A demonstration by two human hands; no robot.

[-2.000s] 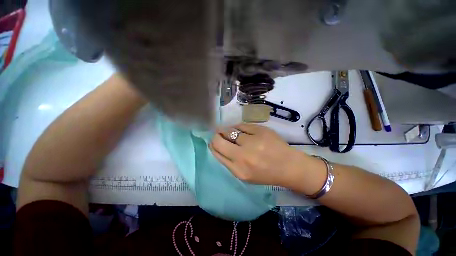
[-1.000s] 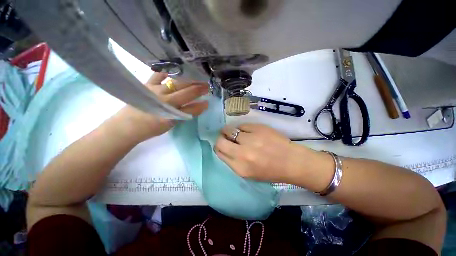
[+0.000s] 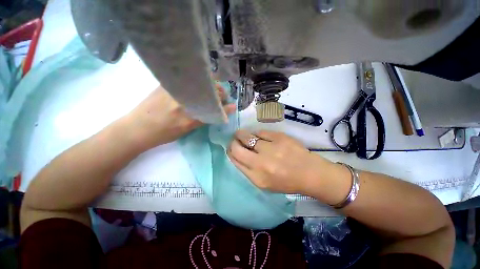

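Sheer aqua fabric (image 3: 231,194) lies folded on the white machine table, runs up under the sewing machine head (image 3: 263,39) and hangs over the front edge. My right hand (image 3: 271,160) has its fingertips closed on the fabric edge, just in front of the needle area. My left hand (image 3: 179,113) lies on the fabric to the left of the needle area. The machine's face cover hides part of its fingers, so its hold cannot be made out. The needle and presser foot are not clear. A ribbed tension knob (image 3: 270,112) is above my right hand.
Black-handled shears (image 3: 363,123) lie at right, beside a brown stick (image 3: 403,113) and a pen (image 3: 411,105). A black slotted part (image 3: 303,115) shows behind the knob. A red bin (image 3: 32,46) is at upper left. A ruler tape (image 3: 158,189) runs along the front edge.
The view has shifted between frames. My left hand, mostly hidden two seconds ago, showed at the needle area one second ago and is now partly behind the machine head. My right hand stays on the fabric.
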